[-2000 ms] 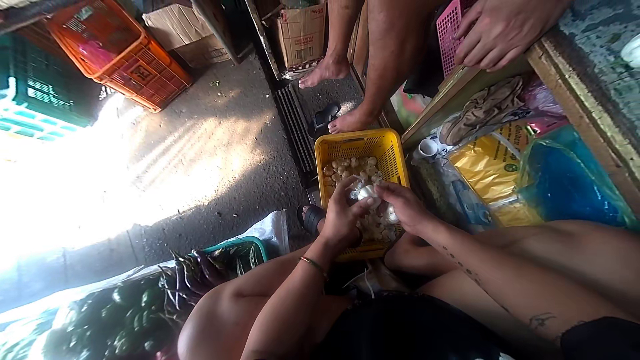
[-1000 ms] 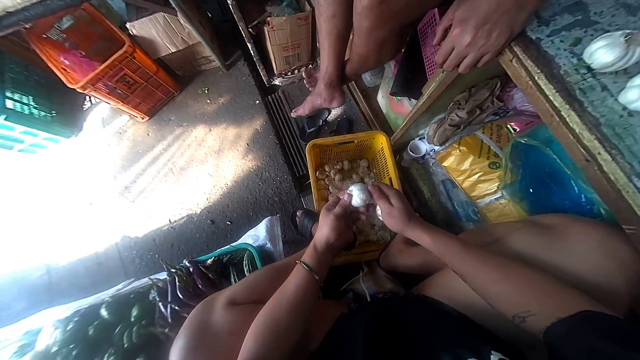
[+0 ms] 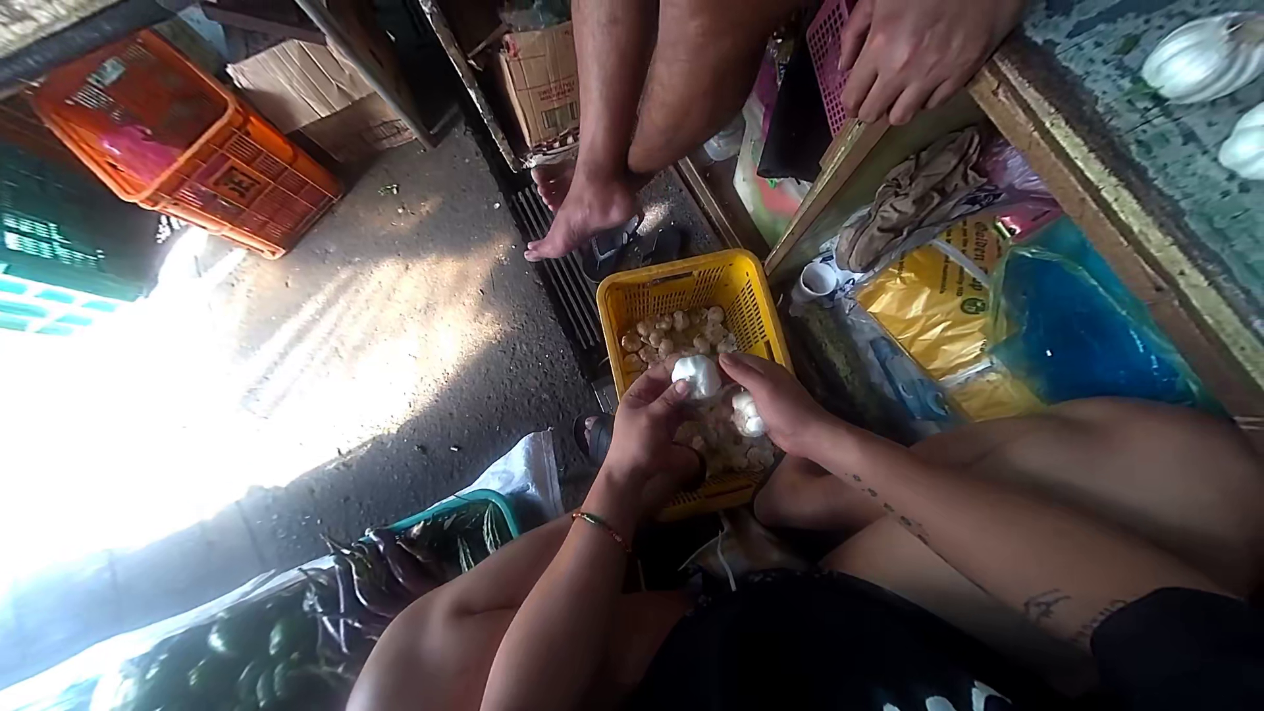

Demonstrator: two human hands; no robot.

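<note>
Over a yellow plastic basket (image 3: 691,265), my left hand (image 3: 647,420) holds a white garlic bulb (image 3: 697,376) between thumb and fingers. My right hand (image 3: 780,400) has its thumb and index fingertip close to that bulb's right side, and a second garlic bulb (image 3: 748,414) is held in its curled fingers. Small pale brown pieces (image 3: 671,334), which look like garlic bulbs or cloves, and loose skins lie in the basket below both hands. At the top right, more garlic bulbs (image 3: 1200,59) rest on a worn tabletop (image 3: 1096,49).
Another person's feet (image 3: 592,212) are just beyond the basket, and that person's hand (image 3: 918,49) rests at the table edge. An orange crate (image 3: 227,168) stands upper left. Eggplants (image 3: 380,573) lie lower left. Plastic bags (image 3: 928,306) and a white cup (image 3: 817,281) are right of the basket.
The bulb at my fingertips stays above the basket while my hands shift around it. The other person's foot has moved from its earlier place near the basket's upper edge.
</note>
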